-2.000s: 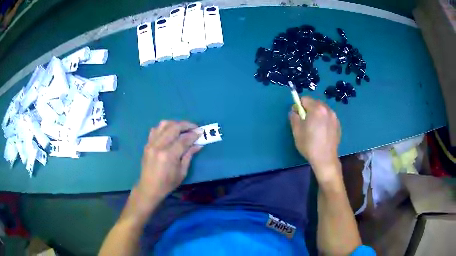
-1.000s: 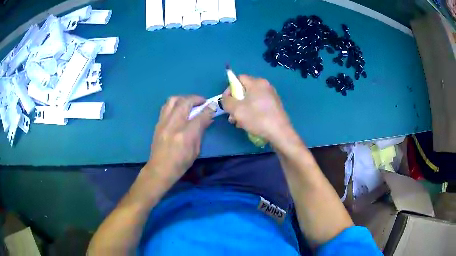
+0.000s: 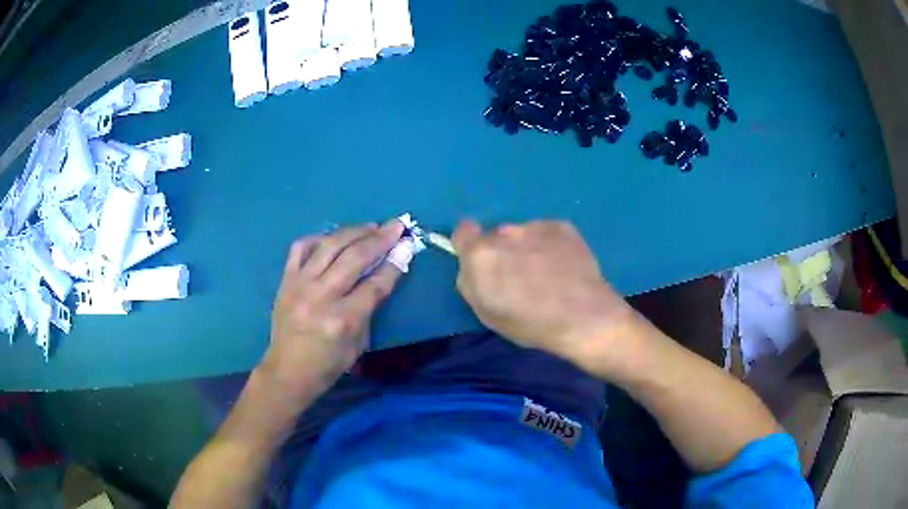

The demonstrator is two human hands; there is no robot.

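My left hand (image 3: 334,293) holds a white plastic housing (image 3: 402,254) just above or on the green bench, covering most of it with the fingers. Its open end, with something dark in it, shows past my fingertips. My right hand (image 3: 533,283) is shut on a hand tool with a pale yellow handle (image 3: 440,243). The tool's tip meets the open end of the housing; the tip itself is small and blurred. Most of the handle is hidden in my right hand.
A jumbled heap of white housings (image 3: 95,214) lies at left. Several housings (image 3: 284,45) stand in a row at the far edge. A heap of small black parts (image 3: 572,75) lies at far right, a small cluster (image 3: 677,144) nearer. A cardboard box (image 3: 871,447) is at lower right.
My right hand has come from the black parts to the housing, and the tool now points left at its end. My left hand keeps hold of the housing. The view has shifted.
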